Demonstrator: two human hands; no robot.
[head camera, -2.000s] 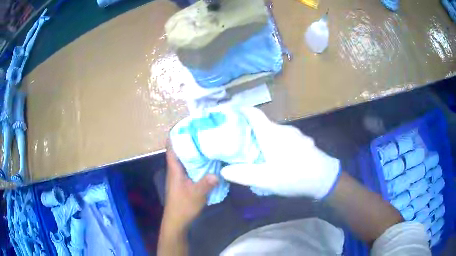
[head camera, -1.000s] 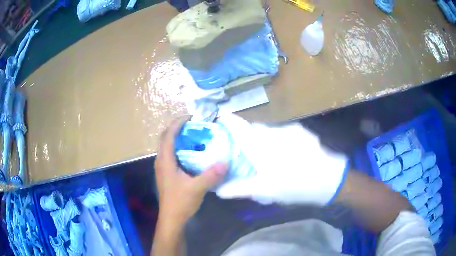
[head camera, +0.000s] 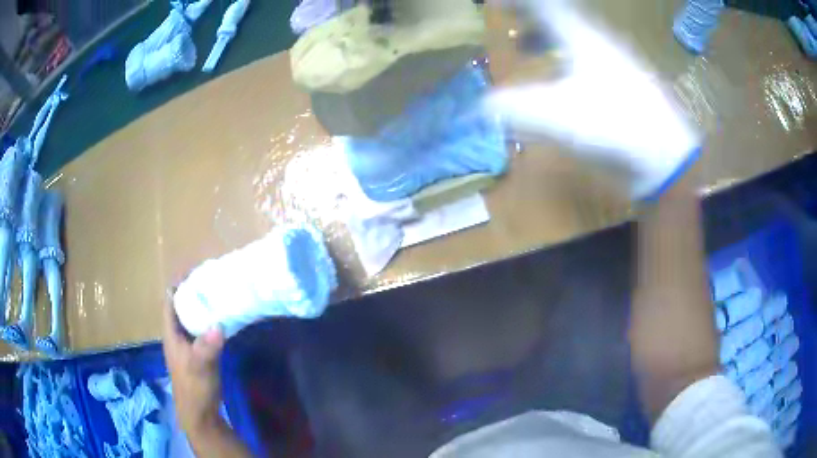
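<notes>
My left hand (head camera: 195, 367), bare, holds a light-blue hollow body part (head camera: 246, 284) at the front table edge, its open end facing right. My right hand (head camera: 596, 103), in a white glove with a blue cuff, is blurred at the right of the press fixture. Its fingertips are at the right edge of another blue part (head camera: 430, 143); whether they grip it is unclear. That part lies between the cream upper block (head camera: 381, 54) and the lower fixture (head camera: 461, 190), which is mostly hidden.
A white cloth (head camera: 372, 234) and a flat white pad (head camera: 448, 219) lie before the fixture. Long blue assemblies (head camera: 27, 241) lie at the left table edge. Blue parts (head camera: 161, 55) are on the green surface behind. Bins hold parts at lower left (head camera: 235, 394) and lower right (head camera: 730, 255).
My hands have separated. My left hand has moved left with the body part, now turned sideways. My right hand has let go of it and moved up and right to the fixture.
</notes>
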